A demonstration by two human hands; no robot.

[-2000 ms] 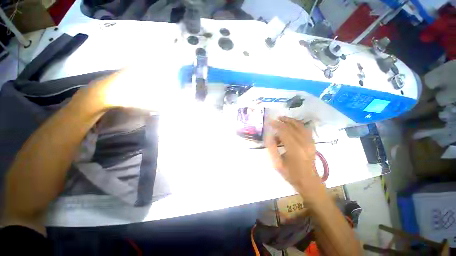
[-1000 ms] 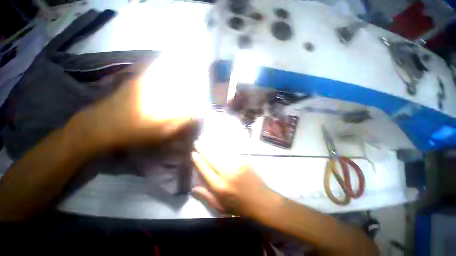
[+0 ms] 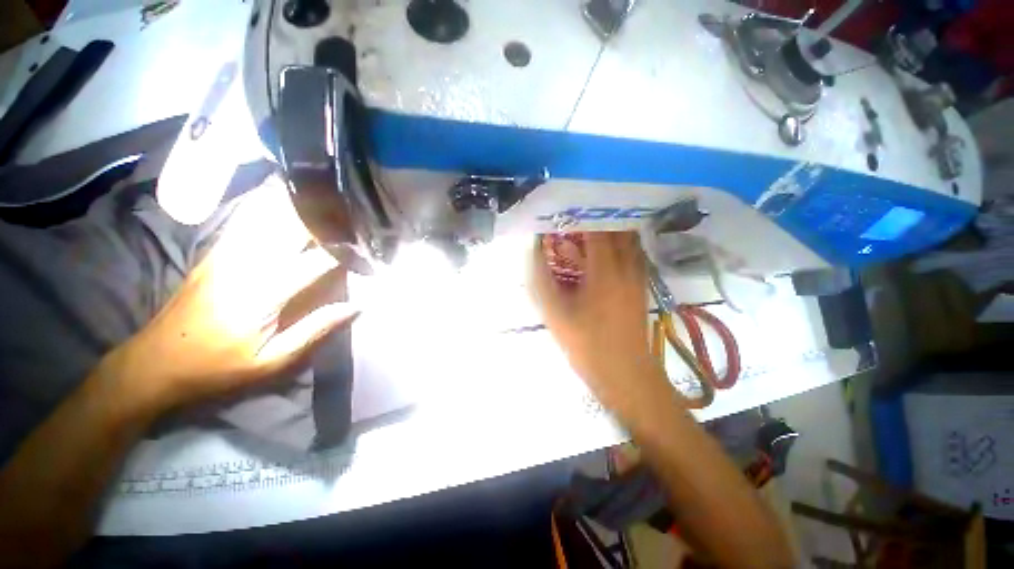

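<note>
The grey garment piece (image 3: 100,250) with black panels and pale piping lies left of the needle. My left hand (image 3: 239,306) holds it, fingers pointing right, fingertips partly lost in glare. A dark strip of it (image 3: 332,389) hangs below that hand. The white sewing machine head (image 3: 489,72) with a blue stripe stands above. Its presser foot area is washed out by glare. My right hand (image 3: 595,306) is over the smartphone (image 3: 565,258) under the machine arm. Its fingertips are hard to make out, and whether it grips the phone cannot be told.
Scissors (image 3: 695,353) with orange-yellow and red handles lie right of my right hand. A black strip (image 3: 50,95) lies at far left. A printed ruler (image 3: 234,478) runs along the near table edge. A dark curved guard (image 3: 317,150) is on the machine's end.
My right hand has moved from beside the left hand at the garment to the smartphone under the arm. My left hand stays on the garment. The view has shifted.
</note>
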